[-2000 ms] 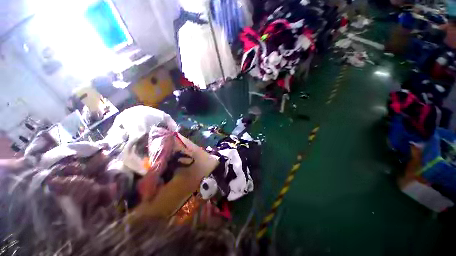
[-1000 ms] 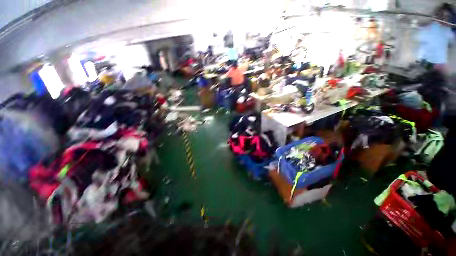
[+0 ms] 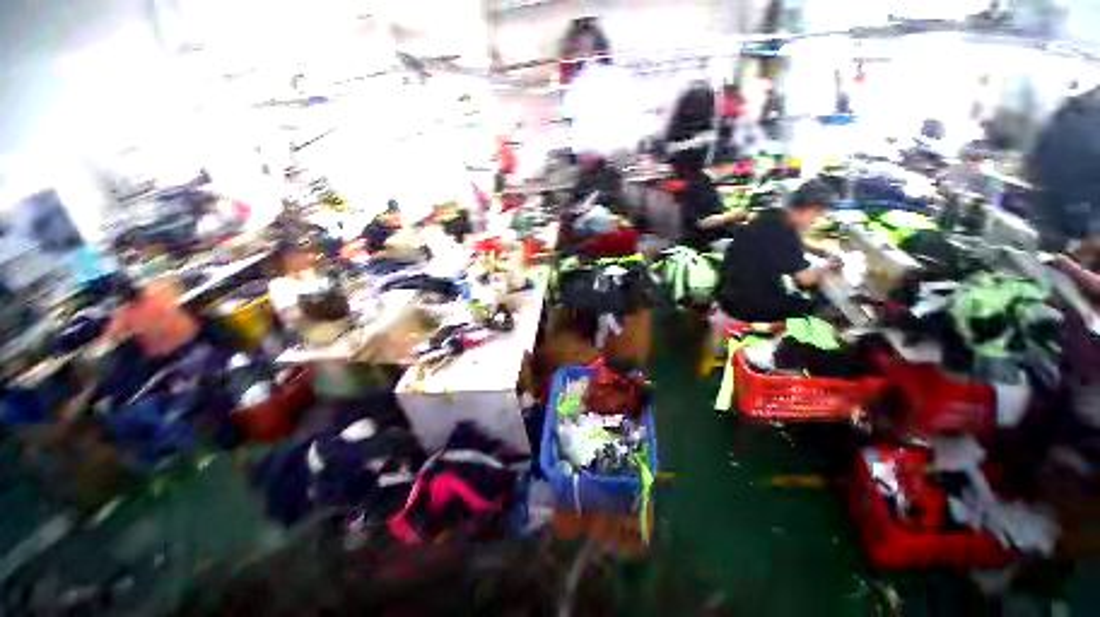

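Note:
Neither of my hands shows in the picture. Nearest in front of me, a blue crate (image 3: 597,488) stands on the green floor and holds white and lime cloth pieces. A dark heap of cloth with a bright pink piece (image 3: 449,497) lies to its left. A red crate (image 3: 935,548) with white and dark pieces stands at the lower right. Another red crate (image 3: 806,398) with lime and dark cloth stands behind it. The view is blurred.
A white worktable (image 3: 477,383) with cloth and small items stands behind the blue crate. A person in black (image 3: 760,268) sits at a bench on the right. Another person in white (image 3: 600,109) stands farther back. Green floor (image 3: 724,506) runs between the crates.
The view has turned right, away from the yellow-tan table and the cloth heaps by the wall. The blue crate has shifted left in the picture, and more red crates and seated workers have come into view.

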